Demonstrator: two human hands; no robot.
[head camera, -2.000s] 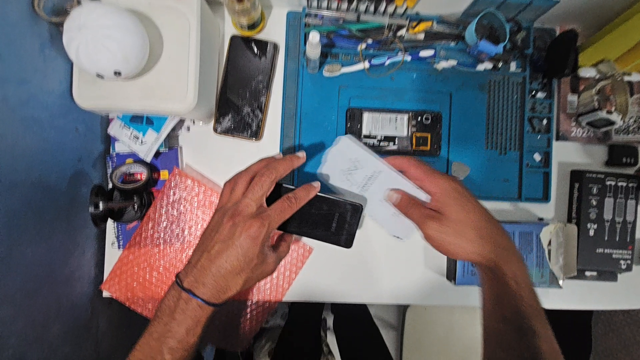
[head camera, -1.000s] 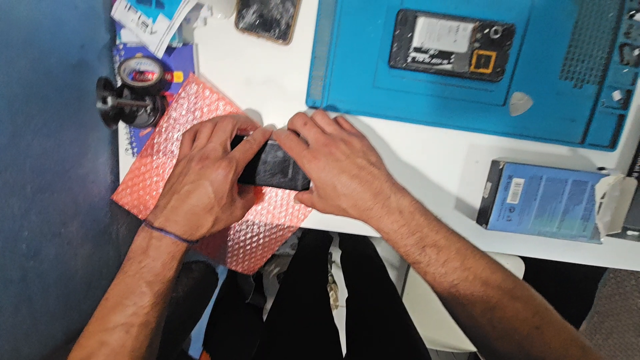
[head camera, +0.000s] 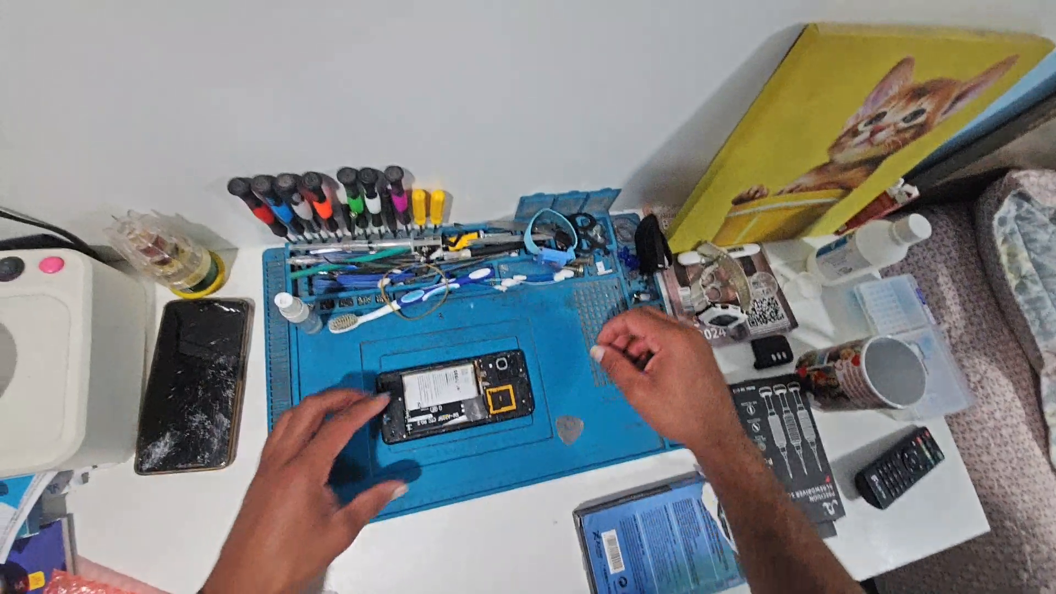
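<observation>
An opened smartphone (head camera: 458, 396) with its battery and inner parts showing lies on the blue silicone repair mat (head camera: 462, 472). My left hand (head camera: 318, 474) is at the phone's left end, fingers spread, with a fingertip at or very near its edge; nothing is held. Over the right part of the mat my right hand (head camera: 660, 371) hovers, fingers curled and thumb near the index finger; whether something small is between them I cannot tell. A grey guitar-pick-shaped opening tool (head camera: 569, 429) rests between the phone and my right hand. A white and blue toothbrush (head camera: 412, 299) lies above the phone.
Screwdrivers (head camera: 318, 202) stand along the mat's back edge. A phone with a cracked screen (head camera: 194, 386) lies left of the mat. To the right are a mug (head camera: 862, 373), a remote control (head camera: 899, 468), a white bottle (head camera: 866, 252) and a screwdriver-set box (head camera: 792, 445). A blue box (head camera: 660, 536) sits in front.
My hands have let go of the dark phone they held over the red bubble wrap and have moved apart to the mat. The view has swung up and right.
</observation>
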